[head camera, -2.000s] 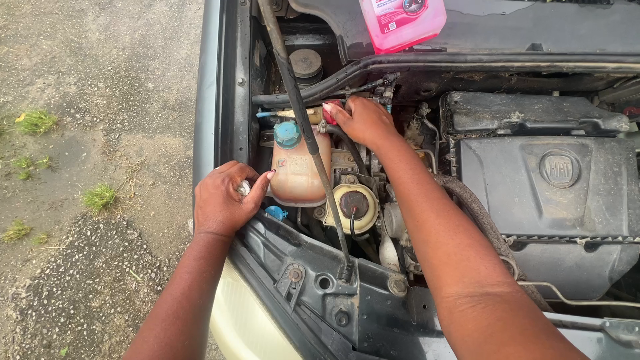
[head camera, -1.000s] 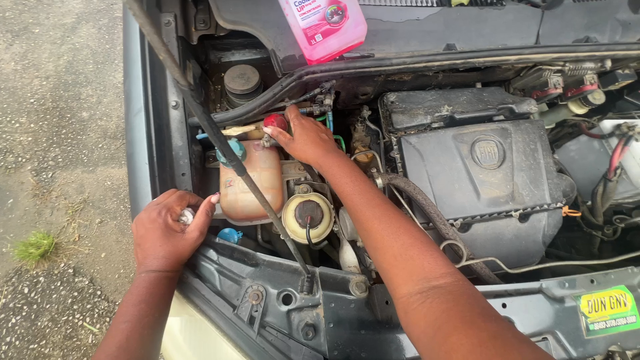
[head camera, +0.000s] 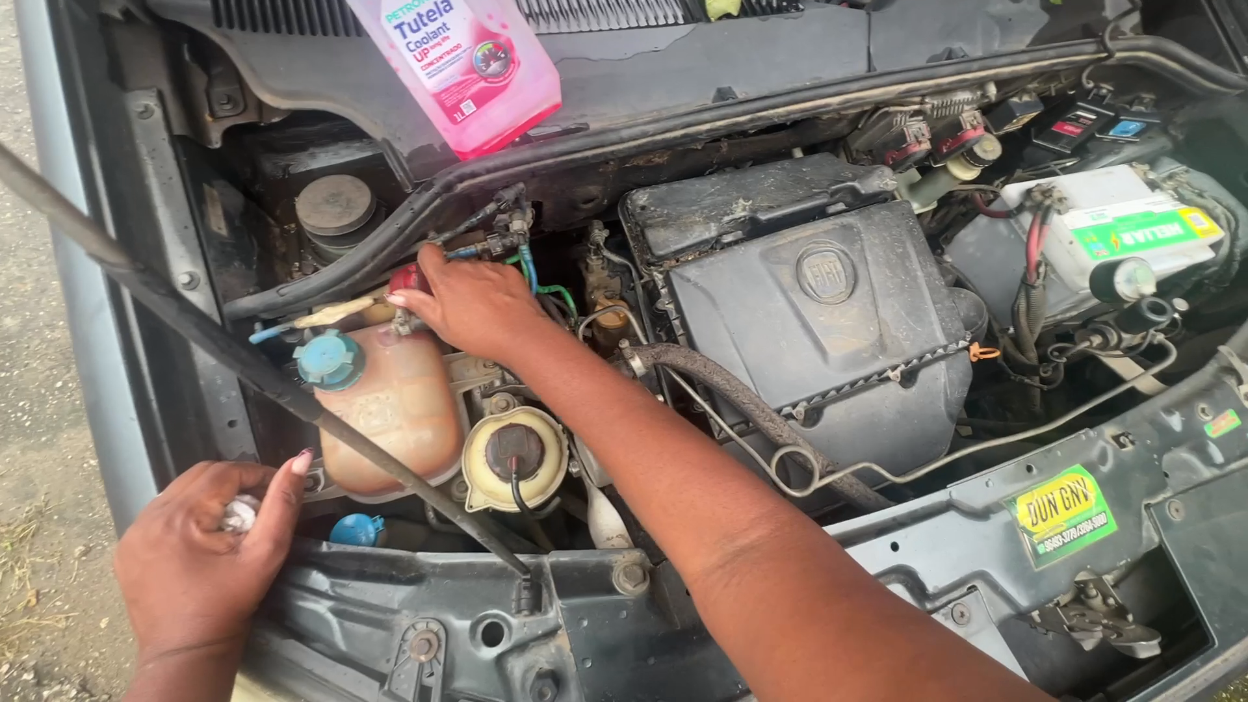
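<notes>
My right hand (head camera: 478, 300) has its fingers on a red cap (head camera: 409, 281) just behind the translucent coolant expansion tank (head camera: 395, 414). A blue cap (head camera: 331, 360) sits on that tank. My left hand (head camera: 210, 546) is half closed at the fender edge, left of the tank, around a small whitish, crumpled-looking thing (head camera: 240, 513). Beside the tank is a round, cream-coloured reservoir with a dark cap (head camera: 514, 456). A lower blue cap (head camera: 358, 529) lies between the tank and the front panel. The pink coolant bottle (head camera: 473, 73) rests at the base of the windshield.
The hood prop rod (head camera: 244, 366) crosses diagonally over the tank. The engine cover (head camera: 819, 312) fills the middle, with a hose (head camera: 751, 405) along its near side. A car battery (head camera: 1121, 224) is at the right. The front panel (head camera: 682, 609) bears a sticker with writing.
The view has shifted right and closer, bringing the battery into sight. Both hands stay at about the same places on the car, the right one still at the red cap.
</notes>
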